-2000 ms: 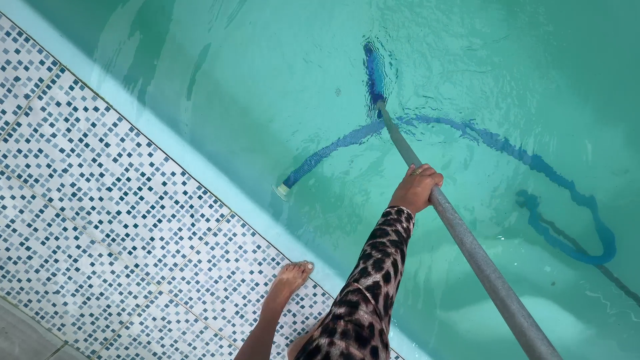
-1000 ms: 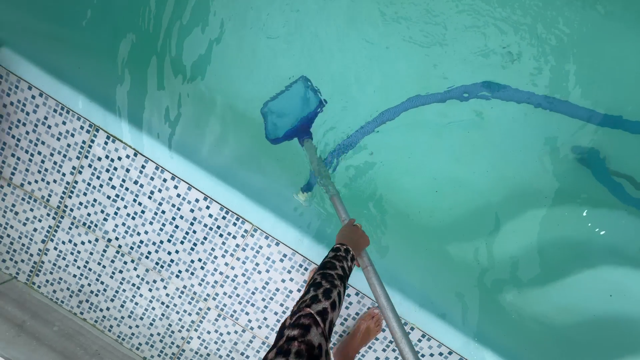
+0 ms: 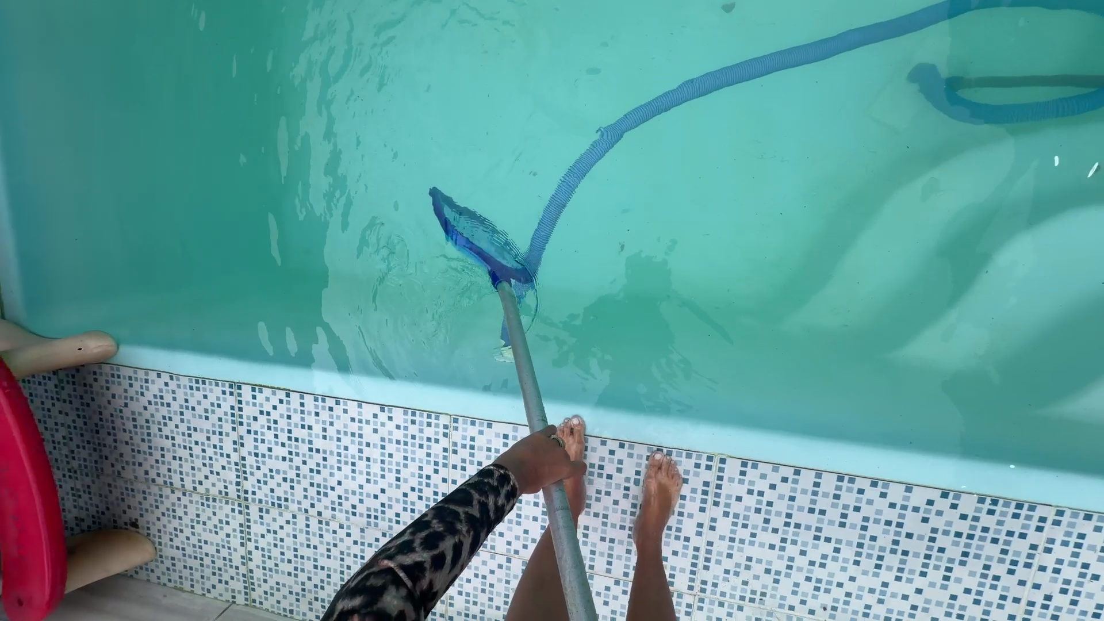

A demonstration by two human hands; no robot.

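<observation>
My left hand (image 3: 539,460), below a leopard-print sleeve, is closed around the grey metal pole (image 3: 528,371) of a pool skimmer net. The pole slants up from the bottom edge over the pool's rim. At its far end the blue-framed skimmer net (image 3: 479,237) lies tilted at the water, at least partly submerged. A ribbed blue pool hose (image 3: 655,105) curves through the water, and its near part passes behind the net's lower end. Near that spot a small pale end piece (image 3: 504,353) shows beside the pole. My right hand is out of view.
My bare feet (image 3: 658,492) stand on the mosaic-patterned tiles (image 3: 345,466) beside the pale pool rim (image 3: 776,438). A red curved plastic piece (image 3: 26,509) with beige parts (image 3: 65,350) is at the left. Pale curved steps (image 3: 975,319) show underwater at the right, near another loop of hose (image 3: 1018,110).
The net, above the hose's near end one second ago with its face broadly visible, is now lower and seen narrower, touching the water beside the hose. My left hand stays on the pole. The view has turned.
</observation>
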